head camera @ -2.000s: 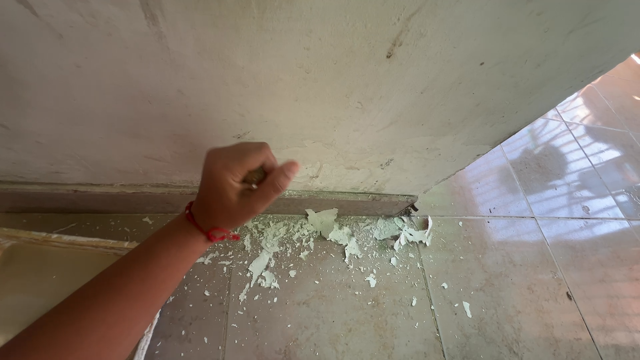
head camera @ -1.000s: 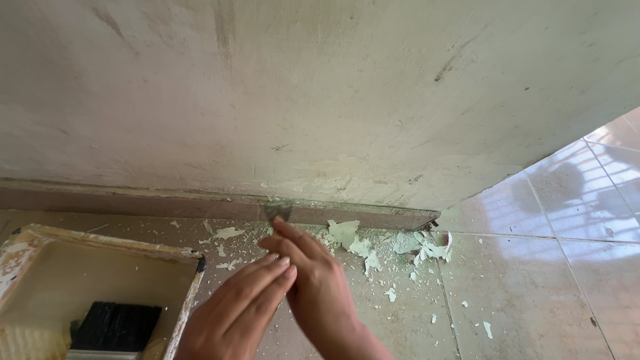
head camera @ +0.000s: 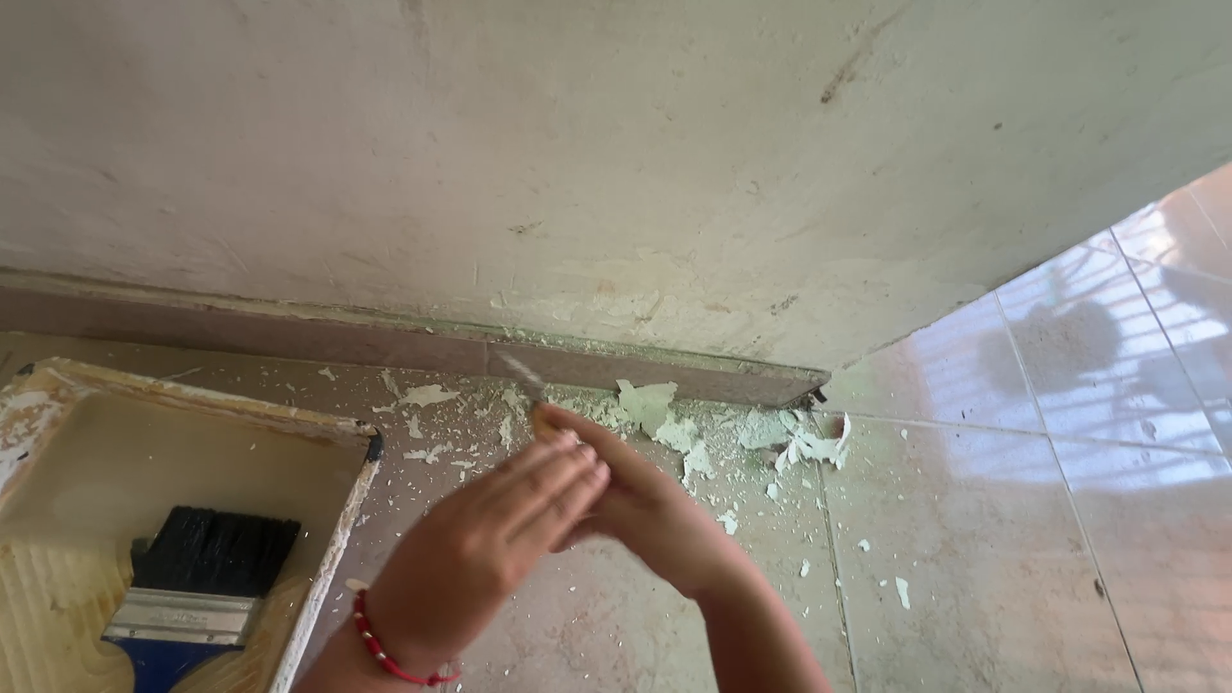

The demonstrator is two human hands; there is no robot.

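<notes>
A small scraper (head camera: 523, 375), its thin blade blurred, points up and left toward the tile baseboard (head camera: 674, 373). My right hand (head camera: 645, 500) is around its handle, the forefinger reaching toward the blade. Over the handle and the right hand's fingers lies my left hand (head camera: 491, 520), with a red bead bracelet at the wrist; the two hands hide most of the handle. Pale green paint flakes (head camera: 650, 404) and crumbs lie on the floor along the baseboard. Just above it, the painted wall (head camera: 616, 212) shows rough, peeled patches.
At lower left stands a paint-crusted tray (head camera: 327, 577). A wide brush (head camera: 183, 616) with black bristles and a blue handle lies in it. The baseboard ends at a wall corner near a curled flake (head camera: 818, 445). Glossy floor tiles (head camera: 962, 558) extend right, with light reflections.
Two seconds ago only my left hand was in view, a fist above the baseboard. My right hand has since come in, and both are together, lower down. The view has shifted, showing more of the tray.
</notes>
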